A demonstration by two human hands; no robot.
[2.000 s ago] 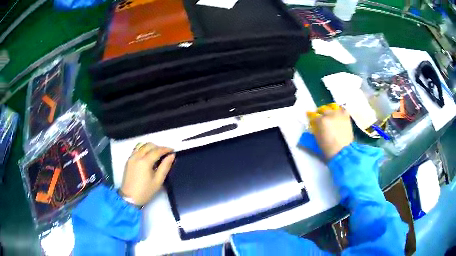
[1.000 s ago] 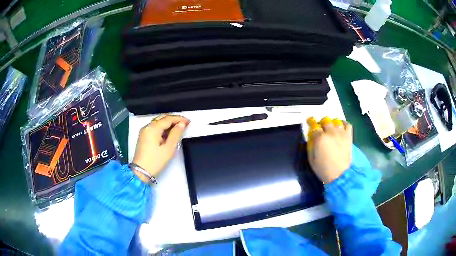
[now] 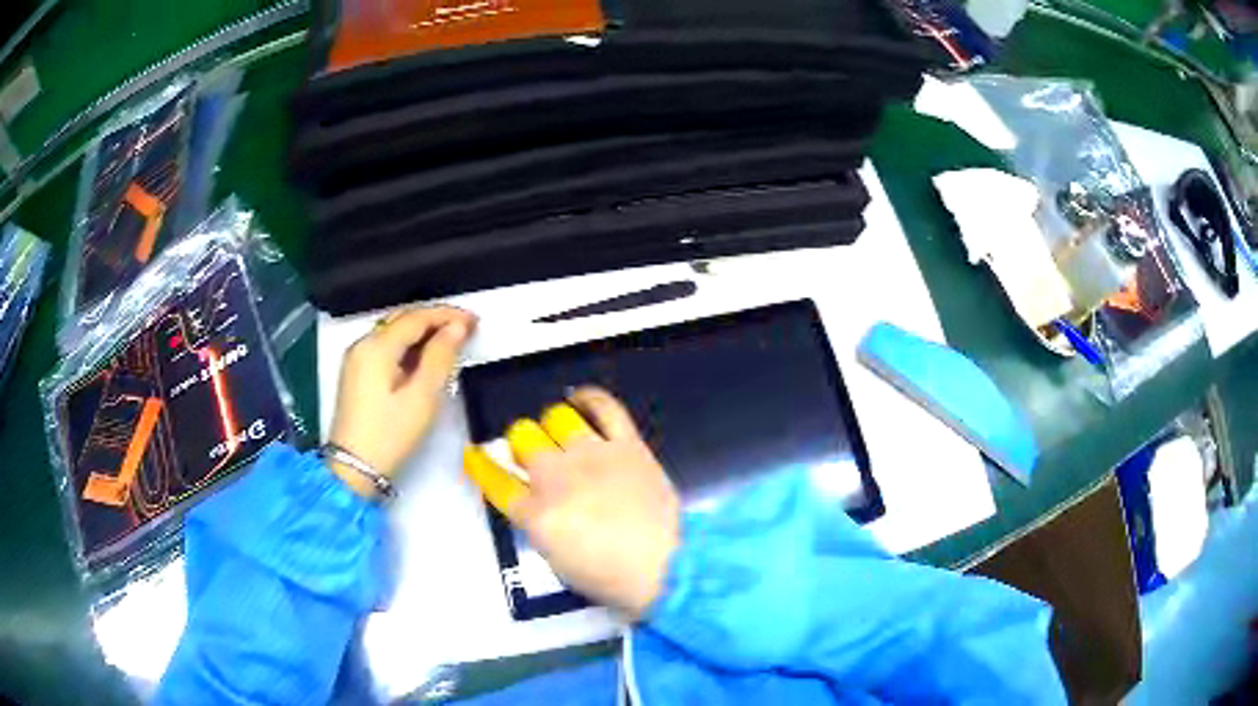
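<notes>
A tablet (image 3: pixel 731 372) lies screen up on a white mat (image 3: pixel 917 490), its screen glossy black with a bright reflection. My right hand (image 3: pixel 593 510), with yellow finger cots, is over the left part of the screen, slightly blurred; whether it holds something pale under the fingers is unclear. My left hand (image 3: pixel 393 393) is beside the tablet's upper left corner, thumb and fingers together, nothing visible in them. A light-blue squeegee (image 3: pixel 952 393) lies on the mat's right edge. Dark pointed tweezers (image 3: pixel 621 299) lie above the tablet.
Stacked black foam trays (image 3: pixel 593 166) stand behind the mat, with an orange-backed tablet (image 3: pixel 455 25) on top. Bagged film packs (image 3: pixel 180 400) lie at left. White crumpled paper (image 3: pixel 1014 255), a plastic bag, small bottles and a blue stick (image 3: pixel 1080 342) are at right.
My right hand has left the blue squeegee at the right and moved left over the screen. My left hand moved off the tablet's corner earlier and stays beside it. The camera view has shifted.
</notes>
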